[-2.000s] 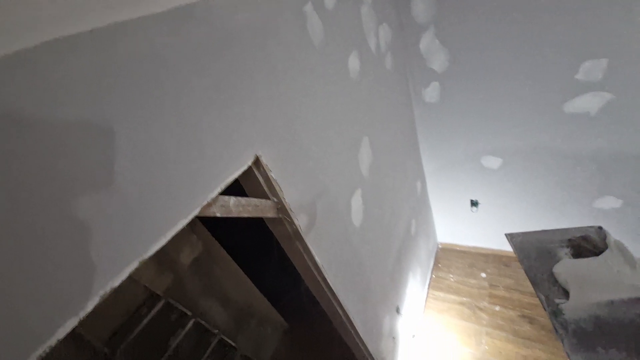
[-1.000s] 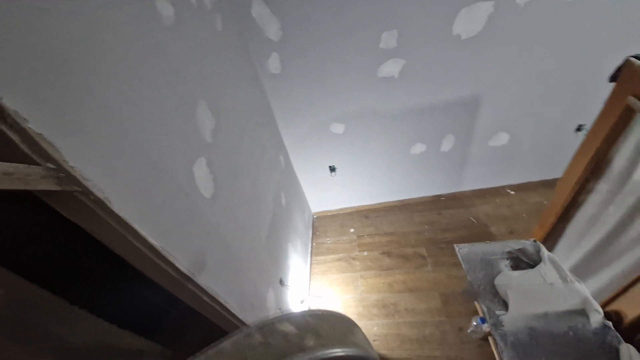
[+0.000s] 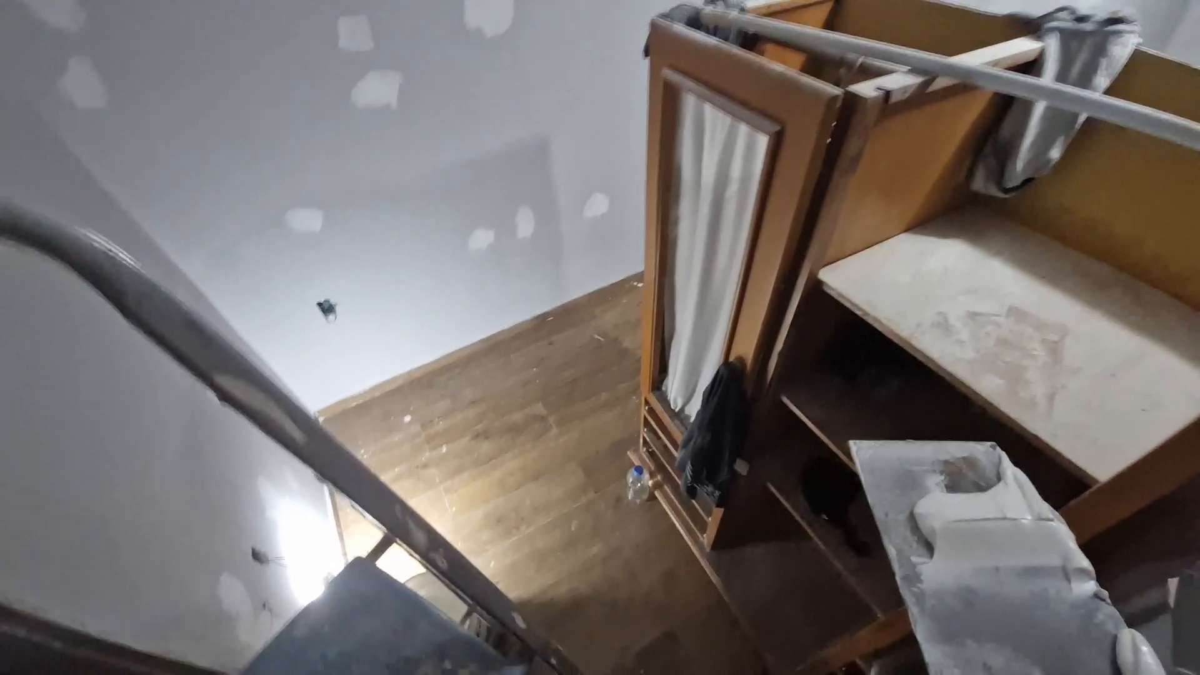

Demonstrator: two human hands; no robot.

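A flat metal plasterer's hawk or wide blade (image 3: 900, 553) reaches up from the lower right edge of the head view. White filler (image 3: 1003, 562) lies thickly over its middle and right side. At its lower right edge shows a pale, rounded shape that may be a fingertip; I cannot tell whether it is my right hand. What holds the plate is hidden beyond the frame. My left hand is out of sight. Behind the plate are the dark lower shelves of an open wooden cabinet.
A wooden cabinet door (image 3: 797, 122) has a white curtain and a black cloth (image 3: 714, 436). A dusty shelf (image 3: 1041, 328) lies behind it. A plastic bottle (image 3: 637, 484) stands low beside the cabinet. A curved metal rail (image 3: 253, 398) crosses the left, above a dark grey panel (image 3: 375, 623).
The view has swung right, away from the wall opening and onto the cabinet. The filler-covered plate stays at the lower right.
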